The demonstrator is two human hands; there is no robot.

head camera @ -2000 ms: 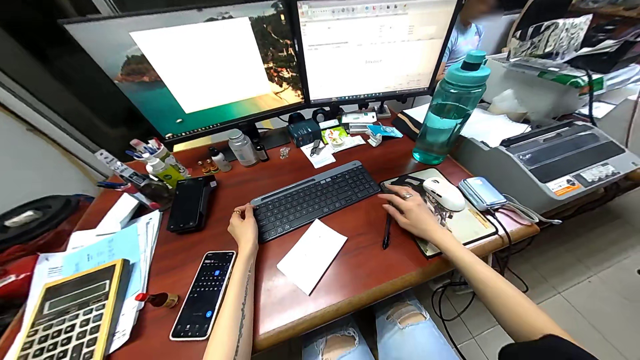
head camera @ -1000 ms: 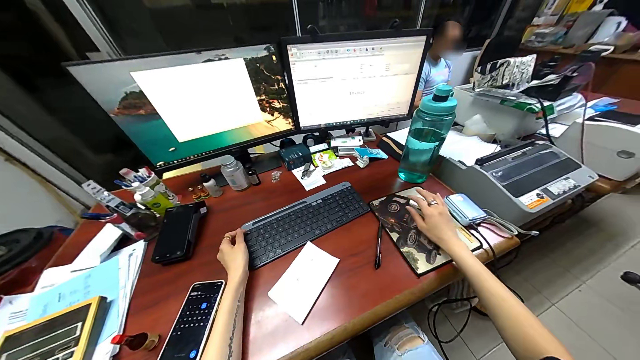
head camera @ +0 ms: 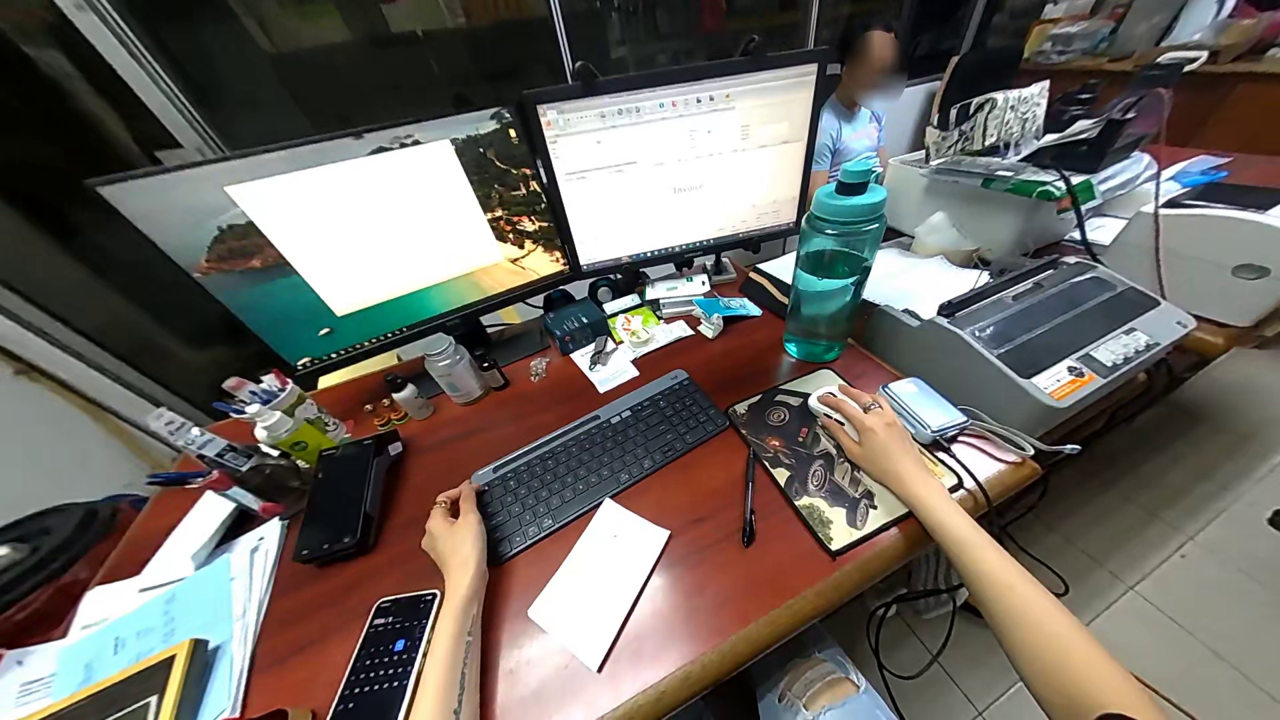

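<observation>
My right hand (head camera: 868,432) rests over a white computer mouse (head camera: 832,405) on a mouse pad (head camera: 800,490) printed with a vehicle. Its fingers curl around the mouse. At the left end of a dark wireless keyboard (head camera: 605,460) is my left hand (head camera: 458,535), its fingers touching the keyboard's edge. A black pen (head camera: 749,500) lies between the pad and a white sheet of paper (head camera: 600,580). Beside my left forearm lies a lit smartphone (head camera: 388,655). Two monitors stand behind the keyboard, the left one (head camera: 380,230) with a blank white window, the right one (head camera: 690,170) with a document window.
A teal water bottle (head camera: 830,270) stands behind the pad, near a grey printer (head camera: 1060,330). A power bank (head camera: 922,408) with cables sits at the right. Papers (head camera: 250,560), a black device (head camera: 345,495) and a pen holder occupy the left. A person (head camera: 850,120) sits beyond the monitors.
My right hand has moved onto the mouse pad and over the mouse; two seconds ago it lay left of the mouse, near the pen. My left hand stays at the keyboard's left end.
</observation>
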